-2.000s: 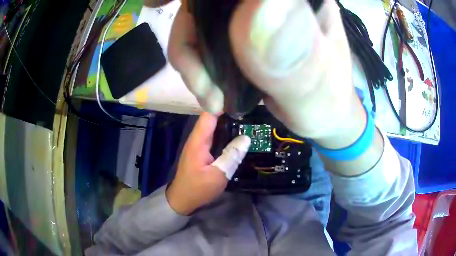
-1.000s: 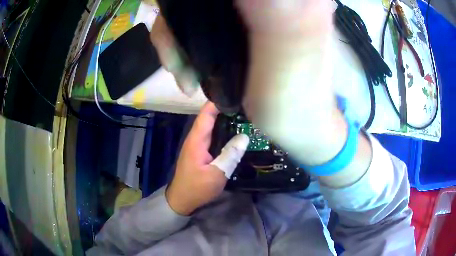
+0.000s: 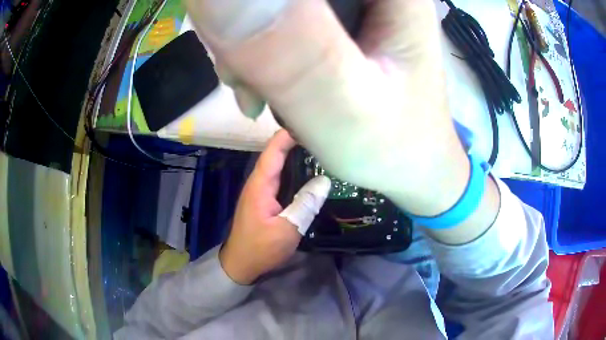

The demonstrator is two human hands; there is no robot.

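The black housing base (image 3: 359,236) lies on the lap at the bench edge, open side up. The green circuit board (image 3: 342,190) shows in it, partly covered by my right hand and wrist. Thin lead wires (image 3: 349,220) lie below the board. My left hand (image 3: 269,212) grips the housing's left side, its white-taped thumb (image 3: 309,204) over the rim at the board. My right hand (image 3: 345,99), large and blurred, is above the housing, wrapped around the dark electric screwdriver (image 3: 348,14), of which only a little shows. The screwdriver's tip is hidden behind the hand.
A flat black cover (image 3: 174,80) lies on the bench's left part. A coiled black power cord (image 3: 475,56) lies to the right, with red-handled pliers (image 3: 548,70) beyond it. A blue bin (image 3: 581,133) and a red bin (image 3: 575,285) stand at the right. A white cable curves at the left.
My right hand has turned and shifted over the housing, and now hides most of the screwdriver and more of the board. My left hand has stayed on the housing.
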